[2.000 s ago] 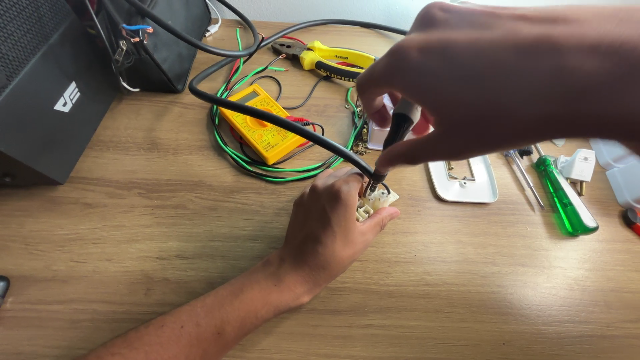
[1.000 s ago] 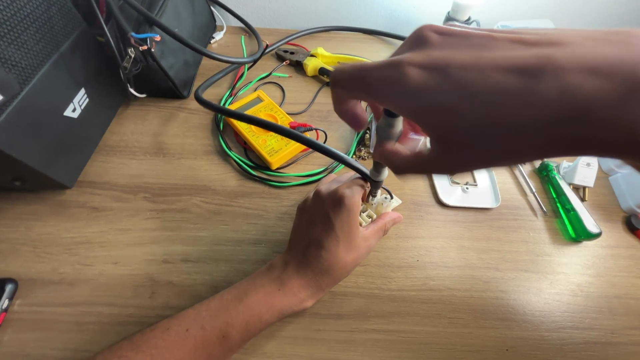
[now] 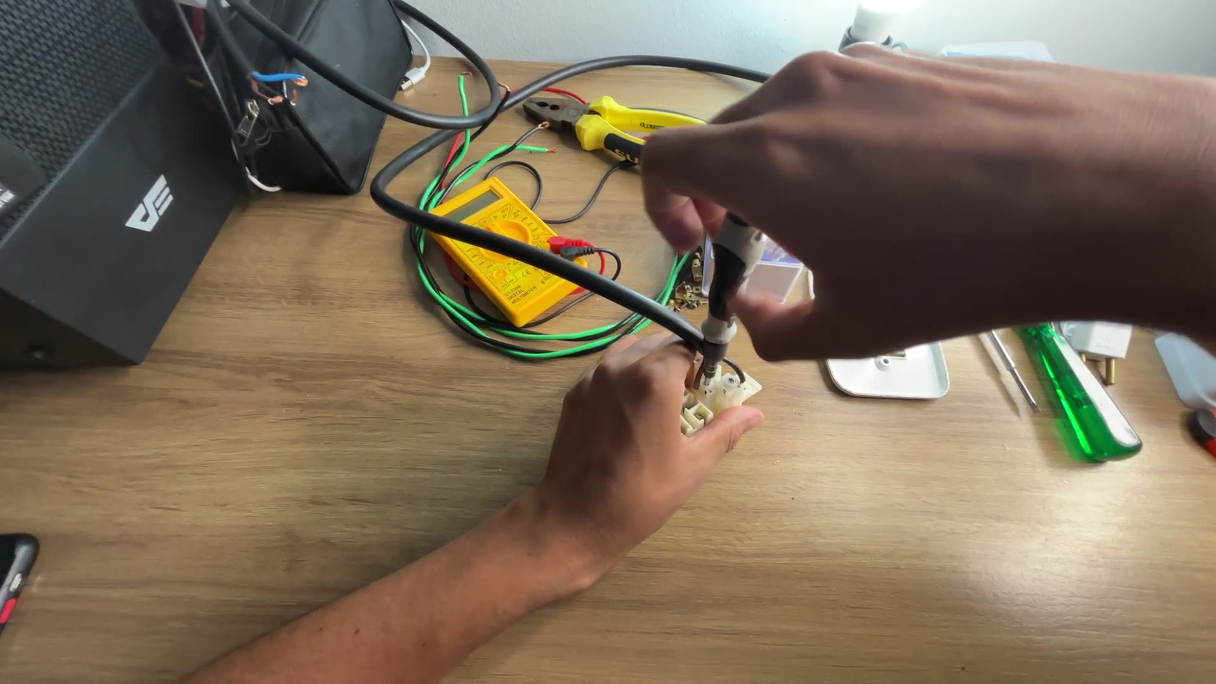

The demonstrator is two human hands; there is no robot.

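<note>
My left hand (image 3: 632,442) grips a cream plastic electrical fitting (image 3: 727,391) against the wooden table. The black sheathed cable (image 3: 570,271) runs down to this fitting, and its end is partly hidden by my fingers. In my right hand (image 3: 807,199) is a screwdriver (image 3: 731,271) with a black and grey handle, held nearly upright. Its lower end meets the top of the fitting, where the tip itself is hard to make out. Several small metal parts (image 3: 689,293) lie just behind, beside a clear container (image 3: 774,275) that my right hand partly covers.
Behind the fitting lie a yellow multimeter (image 3: 508,252), coiled green and black wires (image 3: 475,323) and yellow-handled pliers (image 3: 594,123). To the right are a white cover plate (image 3: 898,372), a thin screwdriver (image 3: 1012,370), a green-handled screwdriver (image 3: 1078,394) and a white plug (image 3: 1097,342). A black speaker-like box (image 3: 123,209) stands left.
My right hand has changed its grip and angle around the screwdriver handle. My left hand stays on the fitting.
</note>
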